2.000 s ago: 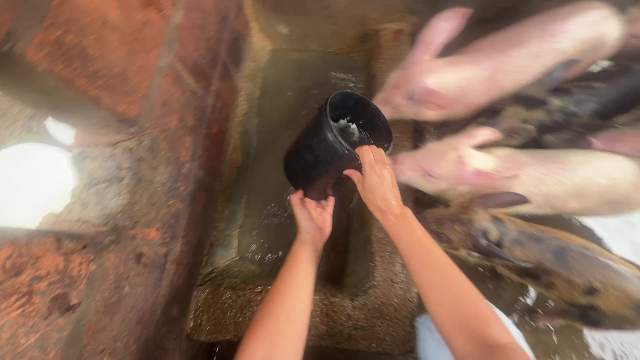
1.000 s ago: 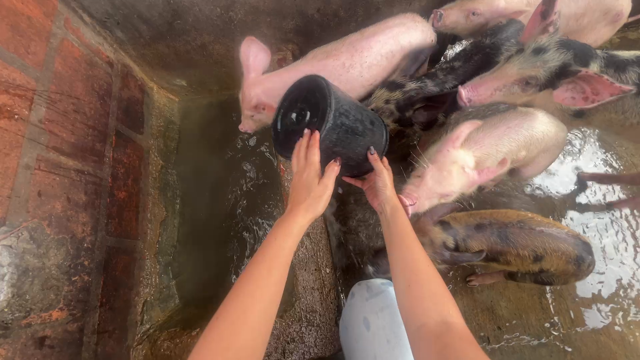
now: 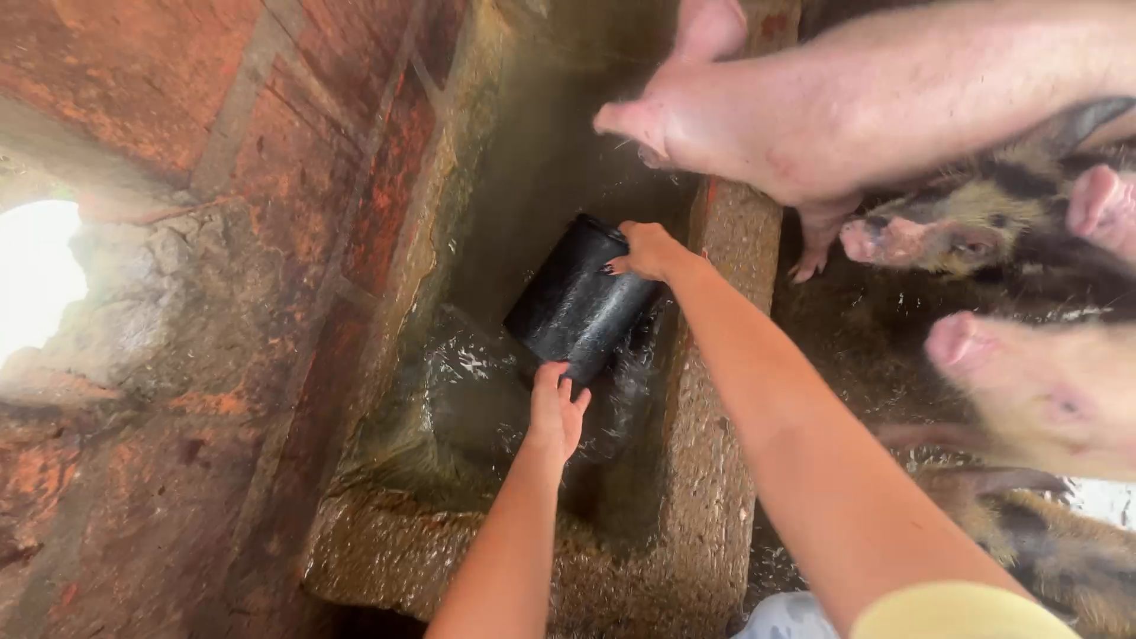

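A black cylindrical bucket (image 3: 581, 302) lies tilted in the murky water (image 3: 550, 133) of a concrete trough (image 3: 710, 444). My right hand (image 3: 652, 251) grips the bucket near its upper right end, thumb against the side. At the lower end, my left hand (image 3: 557, 408) supports it with the fingertips, the fingers partly spread. Water splashes around the bucket's lower part. Whether the bucket holds water cannot be seen.
A brick wall (image 3: 293, 160) runs along the trough's left side. A pink pig (image 3: 843, 106) leans its head over the trough. A spotted pig (image 3: 967, 226), a pale pig (image 3: 1047, 382) and others stand on the wet floor at right.
Both hands have brought the bucket from above the pigs' side, where it was a second ago, back to the trough water. The pink pig's head now reaches over the trough.
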